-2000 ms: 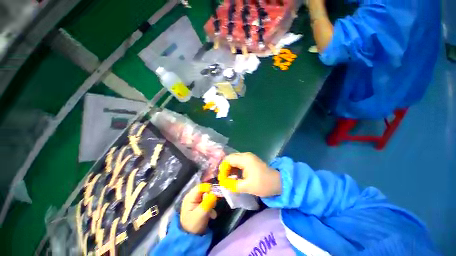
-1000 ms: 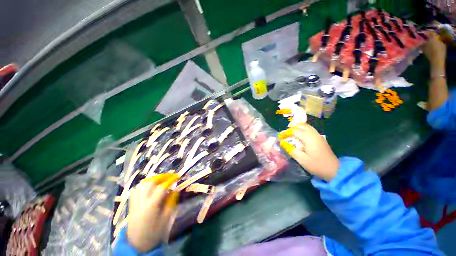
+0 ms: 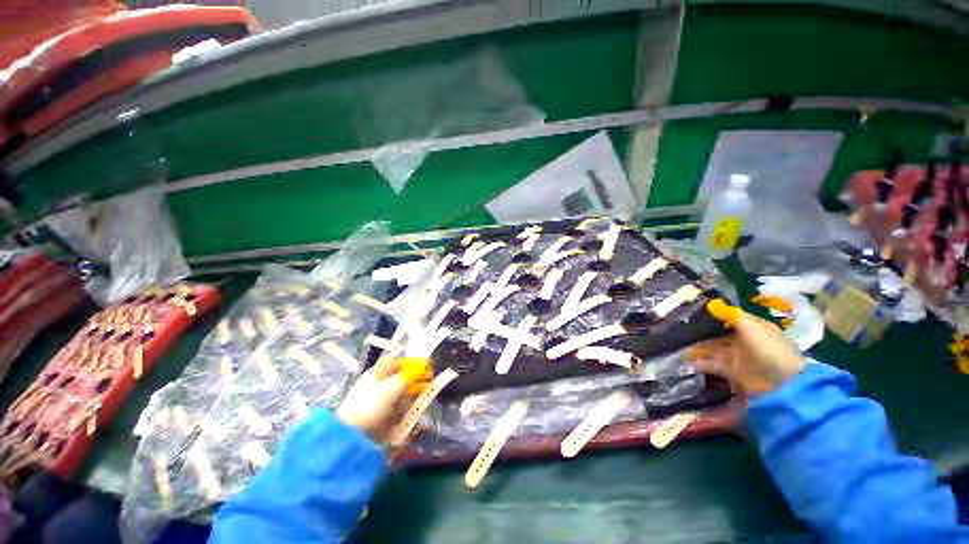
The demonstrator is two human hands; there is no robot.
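A dark foam watch tray (image 3: 595, 338) carries rows of watches with pale beige straps under shiny clear film. My left hand (image 3: 388, 395), with orange finger cots, grips its near left corner. My right hand (image 3: 757, 351) grips its near right corner, thumb or finger on top and others at the side. The tray looks slightly raised and lies over another plastic-covered layer with a red edge (image 3: 553, 438). Pale straps (image 3: 496, 442) stick out from that lower layer.
Left are plastic-covered watches (image 3: 255, 367) and a red tray of watches (image 3: 106, 361). Behind stands a green panel (image 3: 319, 202) with paper sheets. Right are a white bottle (image 3: 728, 218), tissue (image 3: 804, 319), small bottles and a pink tray with black-strapped watches (image 3: 914, 218). Red-black layers (image 3: 128, 53) lie upper left.
The view has swung left. Both hands have come to the near corners of the dark tray and taken hold of it. The small item held two seconds ago is no longer seen in my hands.
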